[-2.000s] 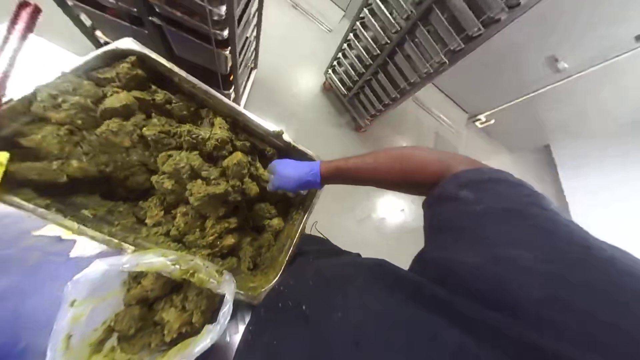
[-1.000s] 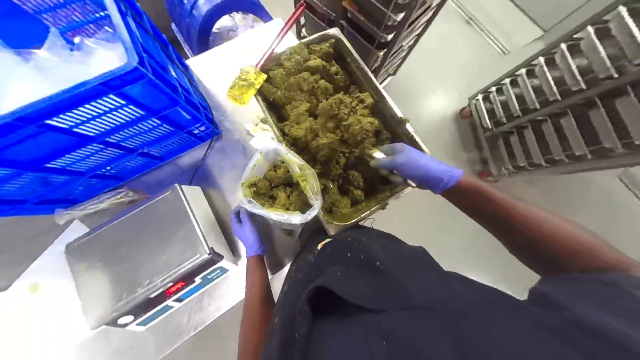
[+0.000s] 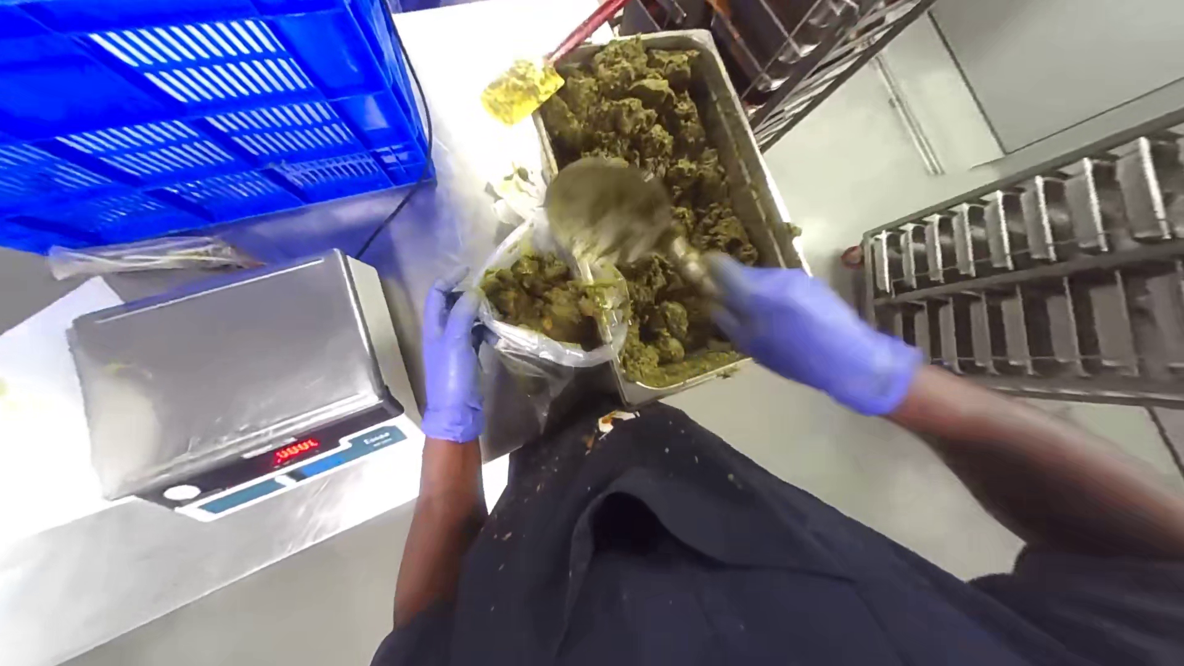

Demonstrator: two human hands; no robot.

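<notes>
My right hand (image 3: 805,333), in a blue-violet glove, grips the handle of a scoop or large spoon (image 3: 610,208), which is blurred and coated in green food. The scoop hangs between a deep metal tray (image 3: 754,153) of chunky green marinated food (image 3: 647,120) and a clear plastic bag (image 3: 555,347) partly filled with the same food. At the bag's left side is my gloved left hand (image 3: 451,361), its fingers against the plastic; part of them is hidden, so its grip is unclear. A yellow spatula (image 3: 521,91) with a red handle lies at the tray's upper left corner.
A digital scale (image 3: 231,370) with a lit red display stands on the metal table at left. Behind it are a blue plastic crate (image 3: 203,111), flat plastic bags (image 3: 153,259) and a black cable (image 3: 407,190). Metal tray racks (image 3: 1027,277) stand at right and top.
My right hand has lifted the scoop out of the green food and toward the bag. The left hand, out of view two seconds ago, is beside the bag. The view has shifted.
</notes>
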